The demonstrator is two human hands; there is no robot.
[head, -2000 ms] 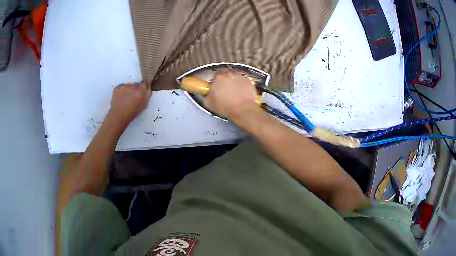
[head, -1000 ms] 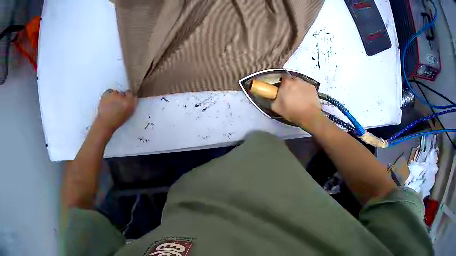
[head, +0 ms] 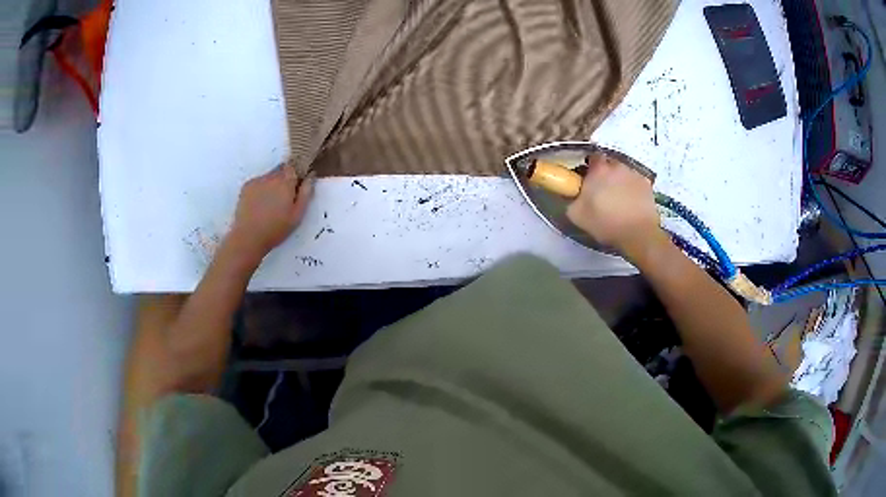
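Observation:
A brown fine-ribbed garment piece (head: 486,87) lies on the white table, with folds running up from its near left corner. My left hand (head: 272,204) pinches that corner between thumb and fingers. My right hand (head: 614,206) is closed around the yellow wooden handle of the steam iron (head: 568,218). The iron's pointed tip faces left and overlaps the near right corner of the piece; most of the iron sits to the right of and below the cloth. The piece's far end is cut off by the frame's top edge.
The dark iron rest (head: 746,66) lies at the table's (head: 185,116) far right. Blue hoses (head: 714,250) run right from the iron. A red and black box (head: 843,107) stands right of the table. White scraps (head: 828,354) lie at lower right. An orange item (head: 87,49) hangs at upper left.
Over two seconds the iron has slid right along the near edge to the piece's right corner. My left hand still holds the left corner. The camera view has shifted a little.

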